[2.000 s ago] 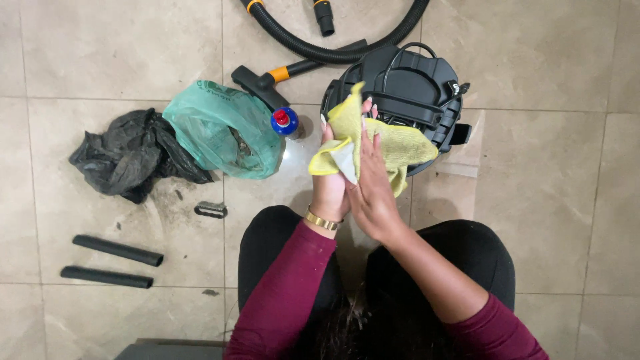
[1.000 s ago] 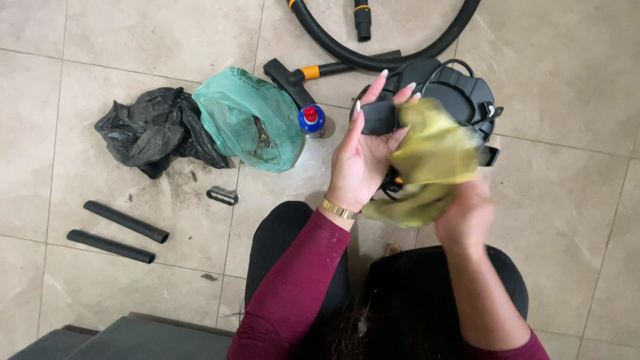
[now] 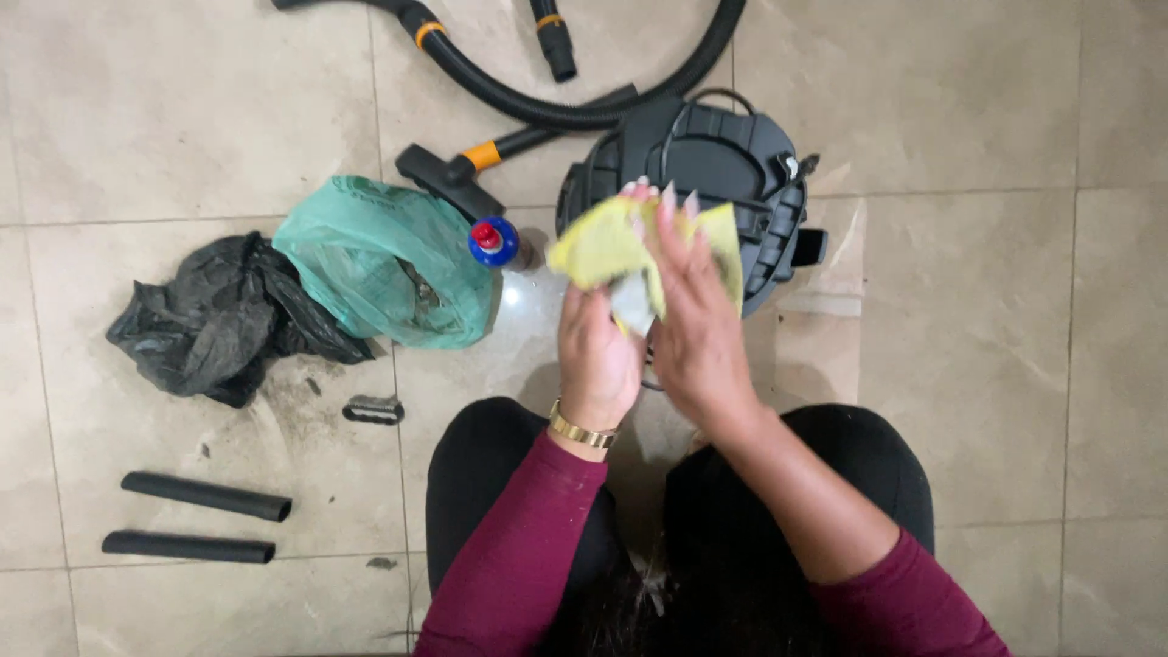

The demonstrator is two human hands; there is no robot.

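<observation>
A yellow cloth [image 3: 598,242] with a pale patch is pressed between my two hands, over the near side of a black vacuum cleaner body [image 3: 716,160]. My left hand [image 3: 602,356], with a gold-coloured band at the wrist, is under and beside the cloth, its palm mostly hidden. My right hand [image 3: 698,319] lies flat against the cloth from the right, fingers stretched forward. Both hands and the cloth are slightly blurred. Whether the cloth wraps anything cannot be seen.
Left of the cleaner stand a blue bottle with a red cap [image 3: 493,241], a green plastic bag [image 3: 388,260] and a black plastic bag [image 3: 210,319]. A floor nozzle [image 3: 452,178], a hose [image 3: 547,109], a small black brush [image 3: 373,411] and two black tubes [image 3: 205,495] lie on the tiles.
One second ago a dark flat piece showed in my left hand, with the cloth beside it at my right; now my hands are together around the cloth and that piece is out of sight.
</observation>
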